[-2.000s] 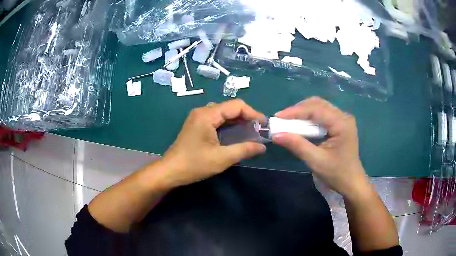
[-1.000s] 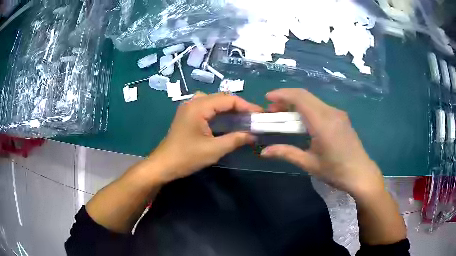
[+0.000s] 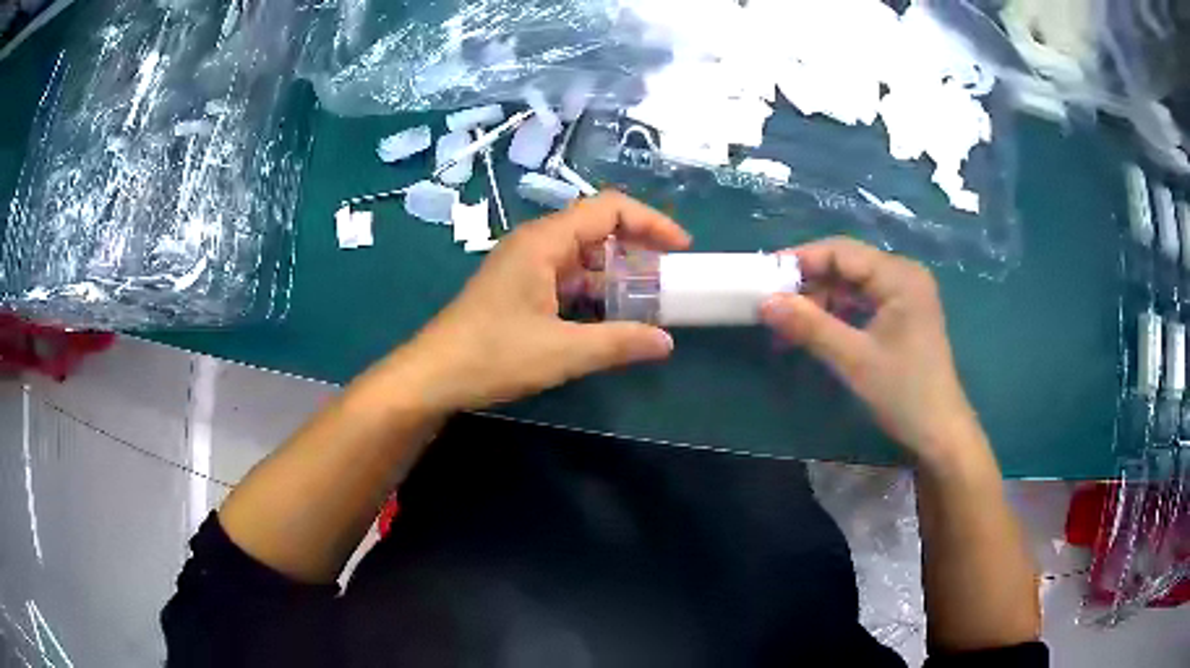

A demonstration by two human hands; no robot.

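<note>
A white housing (image 3: 718, 288) lies level between my hands above the green mat. A clear cover (image 3: 632, 286) sits at its left end. My left hand (image 3: 574, 294) holds the clear cover between thumb and fingers. My right hand (image 3: 855, 313) pinches the right end of the white housing, where a small clear or shiny edge shows. How far the cover reaches over the housing is partly hidden by my left fingers.
Loose white sticks (image 3: 492, 189) and frosted caps (image 3: 431, 201) lie beyond my left hand. A blister tray (image 3: 157, 170) is at the left. A bright white pile (image 3: 809, 59) and plastic bags are at the far side. A tray of white units (image 3: 1148, 352) stands right.
The unit has turned from its narrow side to its broad face and moved slightly away from my body. My right hand has gone from a loose grasp to pinching its right end.
</note>
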